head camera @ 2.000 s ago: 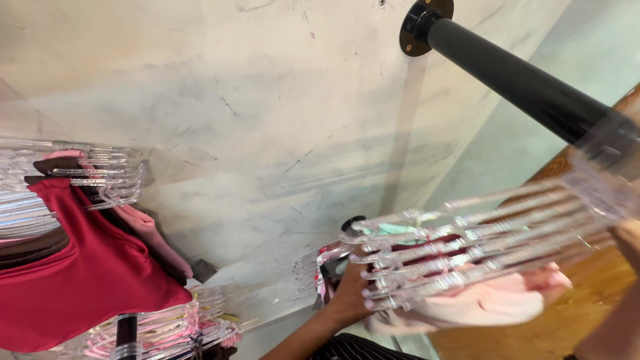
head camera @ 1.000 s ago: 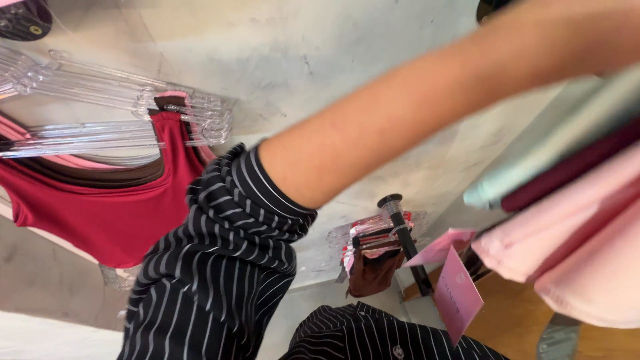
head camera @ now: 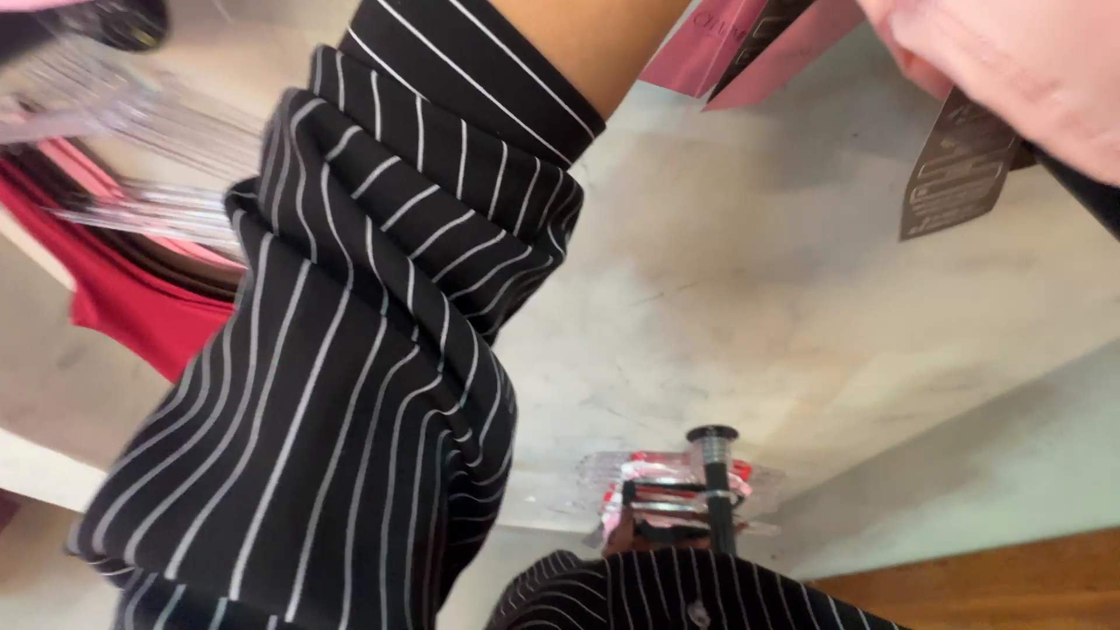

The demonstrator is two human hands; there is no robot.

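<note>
A raised arm in a rolled-up black striped sleeve (head camera: pixel 350 306) crosses the left half of the view; its hand lies beyond the top edge, so what it holds is hidden. Neither my left hand nor my right hand shows. At the upper right hang pale pink garments (head camera: pixel 1032 61) with a dark printed tag (head camera: pixel 958 166) below them. Beside the forearm, near the top, are pink paper tags (head camera: pixel 709 44) bearing writing. Behind the sleeve, a red garment (head camera: pixel 149 324) hangs on the left with brown and pink ones, among clear plastic hangers (head camera: pixel 175 122).
A pale mottled wall (head camera: pixel 787 289) stands behind everything. Low in the middle, a black rail (head camera: pixel 720 516) juts out, bearing clear hangers with red and dark items. Part of a black round fitting (head camera: pixel 131 19) shows at the upper left, and a wooden surface (head camera: pixel 989 586) at the lower right.
Two seconds ago hands were at a bunch of clear hangers with pale garments; now both hands are out of view. The striped arm has come up across the left. The view has shifted.
</note>
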